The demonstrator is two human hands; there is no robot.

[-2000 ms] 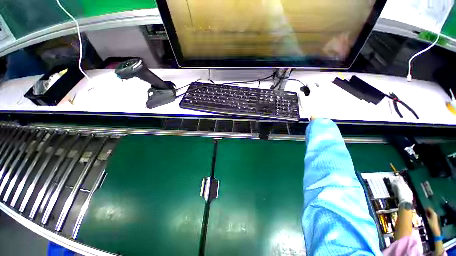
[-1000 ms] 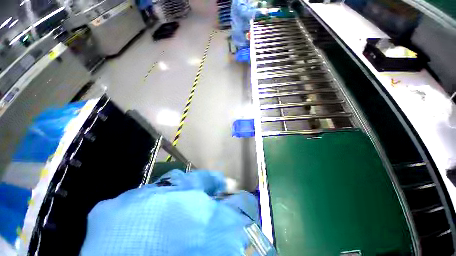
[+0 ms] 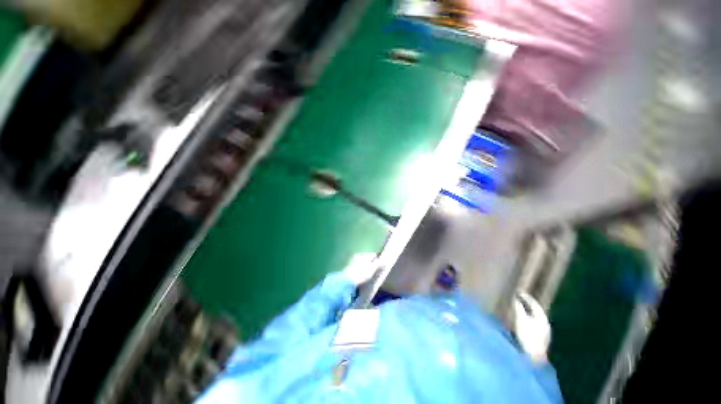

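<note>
The view is strongly blurred and tilted. My left hand (image 3: 362,268), in a white glove, is at the white edge (image 3: 444,162) of the green-topped line (image 3: 261,245); its fingers are too blurred to read. My right hand (image 3: 534,327), also white-gloved, is low on the right beside the silver frame (image 3: 541,256) of the trolley; its grip cannot be told. The trolley's green shelf (image 3: 589,300) shows to the right of that hand. A large black shape (image 3: 700,284), likely the units' black ends, fills the right edge.
A person in pink (image 3: 545,87) is at the line's edge at the top. A blue bin (image 3: 486,162) hangs at the edge. Part of an open assembly (image 3: 443,12) shows at the top. The white shelf (image 3: 103,205) runs along the left, with rollers (image 3: 186,347) below.
The view has swung from the aisle and roller side to the line's edge and the pink-clad neighbour. Both my hands now show apart; the trolley now appears on the right instead of the left.
</note>
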